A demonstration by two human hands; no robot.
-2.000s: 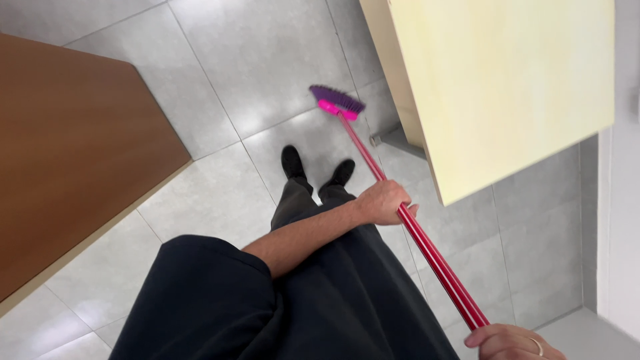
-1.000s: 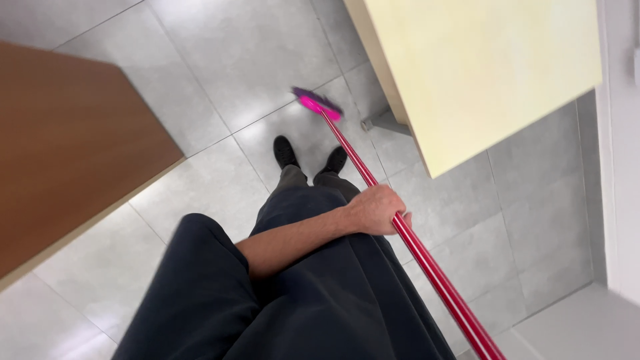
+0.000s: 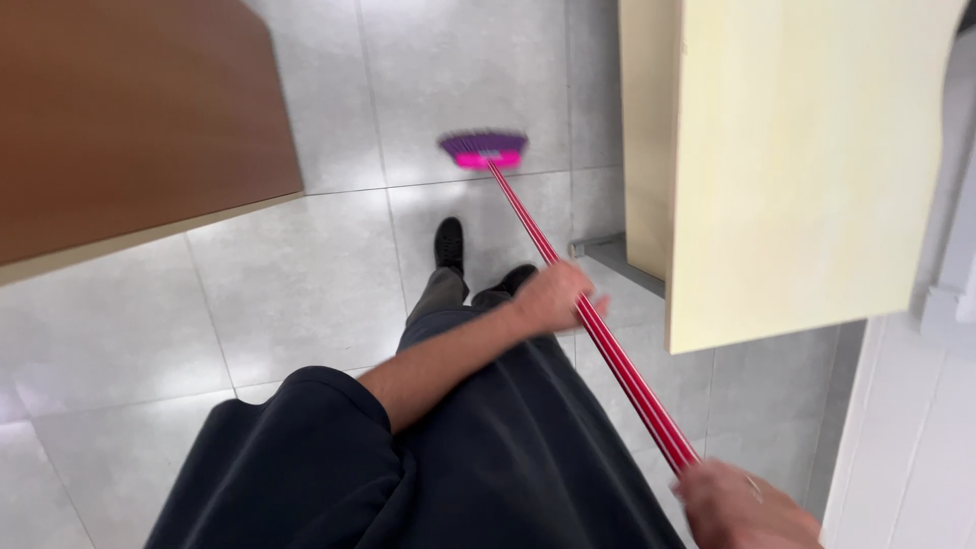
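Note:
A broom with a pink head and purple bristles (image 3: pixel 488 149) rests on the grey tiled floor ahead of my shoes. Its red handle (image 3: pixel 640 389) slants down to the lower right. My left hand (image 3: pixel 553 297) is wrapped round the middle of this handle, with the forearm reaching across my dark clothing. Near the lower right corner my right hand (image 3: pixel 740 503), wearing a ring and slightly blurred, grips the upper end of the handle.
A brown panel with a pale edge (image 3: pixel 145 130) juts in at the upper left. At the right hangs a cream-coloured panel (image 3: pixel 793 168) beside the handle, above a grey metal foot (image 3: pixel 621 255). Beyond it stands a white wall (image 3: pixel 884 435).
The broom head has moved forward, away from my shoes. My right hand, out of view one second ago, shows again on the handle. My feet have moved apart, and the view has turned.

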